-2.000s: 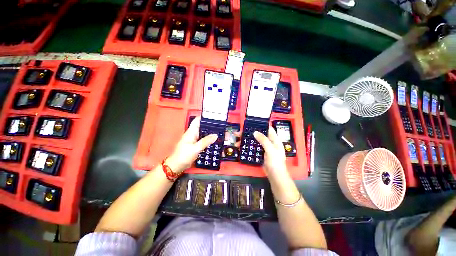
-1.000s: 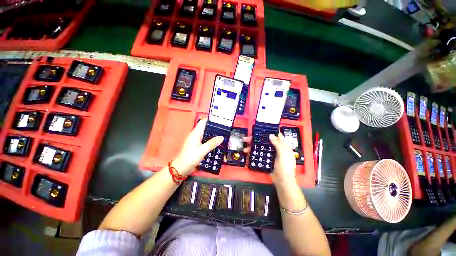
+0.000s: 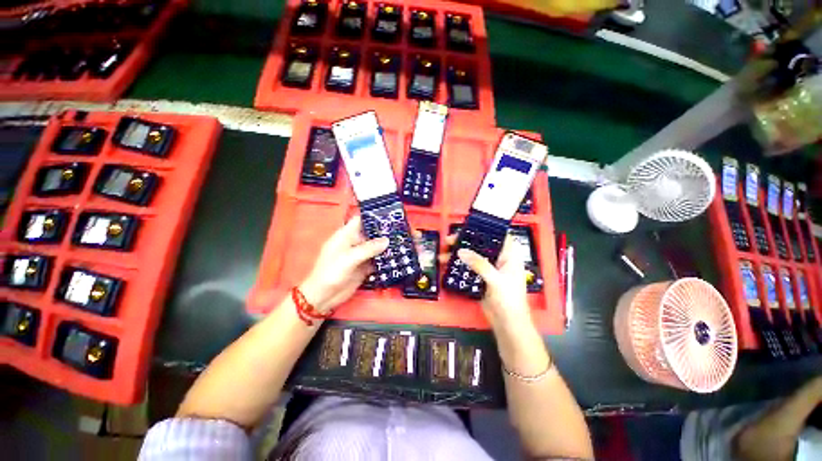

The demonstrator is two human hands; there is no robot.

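My left hand (image 3: 341, 266) holds an open flip phone (image 3: 377, 194), its lit screen tilted to the left, thumb on the keypad. My right hand (image 3: 501, 275) holds another open flip phone (image 3: 501, 185), tilted to the right, thumb on its keypad. Both are above a red phone tray (image 3: 297, 230). A third open phone (image 3: 425, 149) lies in the tray between them. A closed phone (image 3: 321, 158) is at the tray's upper left. More closed phones lie partly hidden under the held ones.
Several flat brown batteries (image 3: 369, 353) lie along the near edge. Red trays of closed phones are at left (image 3: 171, 261) and beyond (image 3: 379, 101). At right are red and white pens (image 3: 566, 279), a pink fan (image 3: 676, 333), a white fan (image 3: 670, 185), a tray of open phones (image 3: 741, 315) and another person's arm.
The two held phones have turned apart, the left one tilting left and the right one tilting further right. The third open phone shows more fully between them.
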